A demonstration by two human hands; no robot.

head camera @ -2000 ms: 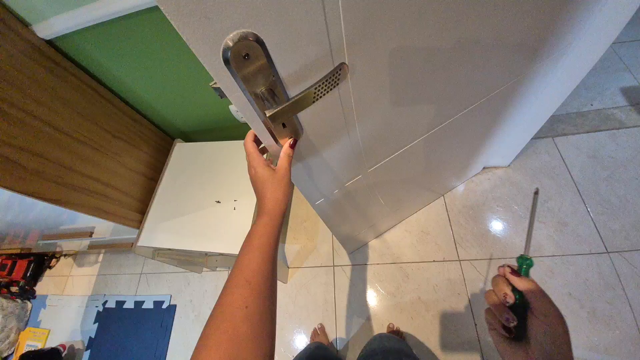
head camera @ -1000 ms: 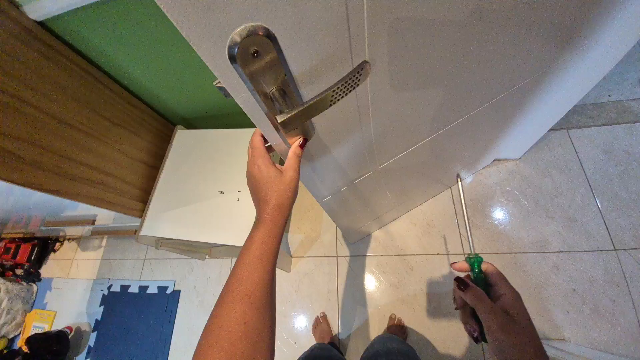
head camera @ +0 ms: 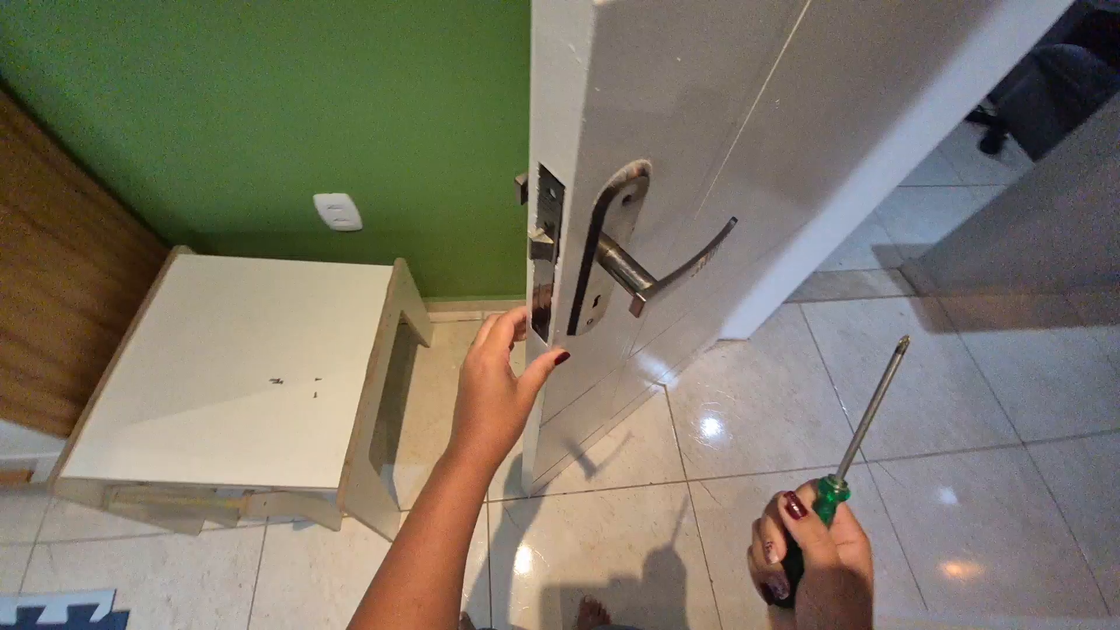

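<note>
A white door (head camera: 691, 114) stands with its edge turned toward me. On its face is a metal lever handle (head camera: 691, 267) on a long backplate (head camera: 612, 245), and a mortise lock with its latch (head camera: 544, 245) shows in the edge. My left hand (head camera: 503, 376) grips the door's edge just below the lock, thumb on the near side and fingers around the far side. My right hand (head camera: 809, 547) is closed around the green handle of a Phillips screwdriver (head camera: 872, 411), tip pointing up, away from the door.
Left of the door stands a low white table (head camera: 236, 367) with small dark pieces on top. Behind it are a green wall (head camera: 262, 105) with a white outlet (head camera: 338, 212) and a wooden panel (head camera: 52, 262). A dark wheeled chair (head camera: 1050, 87) is at the upper right.
The door has turned so that its edge and lock now show. My left hand has shifted from beside the backplate's lower end to the edge. The view has moved.
</note>
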